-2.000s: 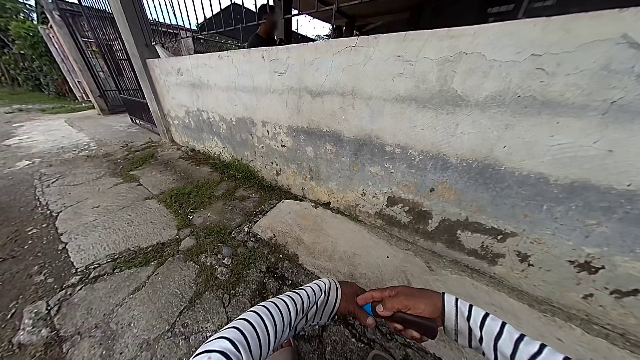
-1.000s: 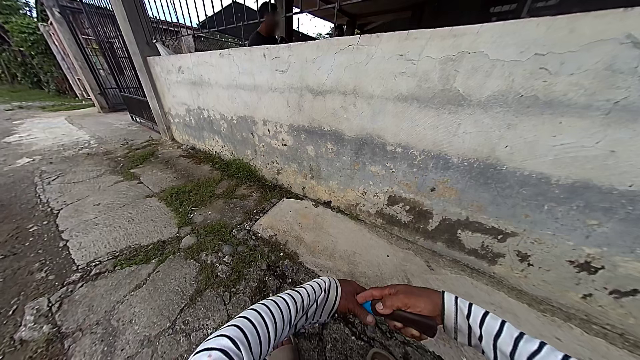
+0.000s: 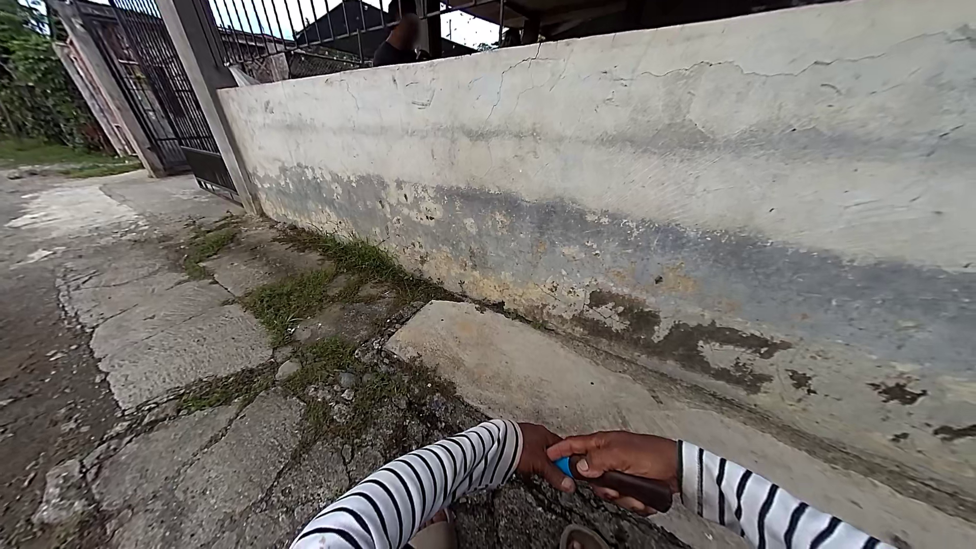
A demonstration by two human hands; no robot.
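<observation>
A dark brown handle with a bright blue band [image 3: 631,488] lies across my right hand [image 3: 629,457], whose fingers and thumb are closed around it. My left hand [image 3: 543,456] meets it at the blue end, with its thumb close below the band. Whether the left fingers grip the object is hidden, and so is whatever extends beyond the blue end. Both arms wear black-and-white striped sleeves and come together low in the view, above the ground.
A low, peeling concrete wall [image 3: 549,168] runs along the right, with a smooth concrete slab [image 3: 518,366] at its foot. Cracked paving [image 3: 183,351] with grass and stones spreads left. A metal gate [image 3: 171,84] stands at the far left. A person [image 3: 396,46] is behind the wall.
</observation>
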